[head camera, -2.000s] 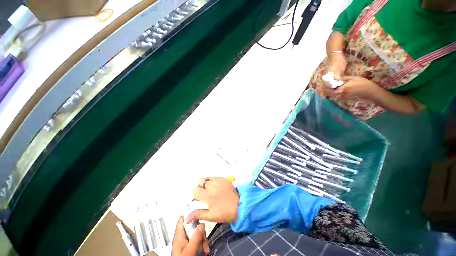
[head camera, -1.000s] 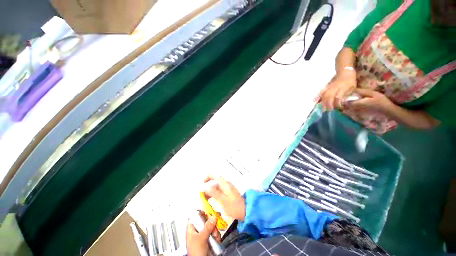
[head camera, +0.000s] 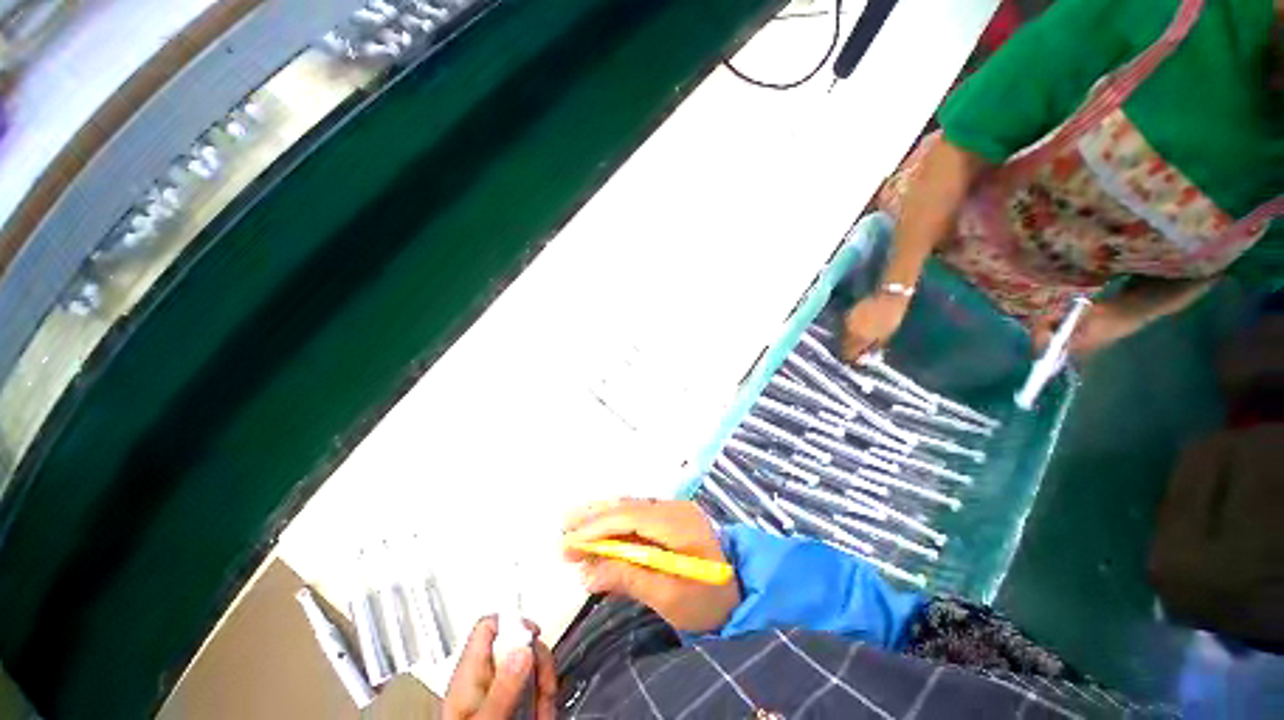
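My left hand (head camera: 496, 675) is at the bottom edge, partly cut off, with its fingers closed around a pale tube (head camera: 511, 627) whose upper end shows. My right hand (head camera: 659, 556) is just to the right and above it, holding a yellow-handled tool (head camera: 662, 560) that lies across the fingers. The tool's tip points left and is too washed out to make out. The two hands are apart. Several silvery waiting tubes (head camera: 399, 626) lie side by side at the near end of the bench, left of my left hand.
A teal crate (head camera: 1024, 542) with many tubes (head camera: 845, 464) stands right of the white bench (head camera: 563, 331). A coworker's hand (head camera: 870, 326) reaches into it; the other holds a tube. Thin rods, a black corded tool (head camera: 863, 35), cardboard (head camera: 261, 654) and a green conveyor (head camera: 352, 296) also show.
The yellow tool has swung from steep beside the left hand's tube to nearly level, away from it. The coworker's hands have parted, one lowering into the crate. The view has shifted.
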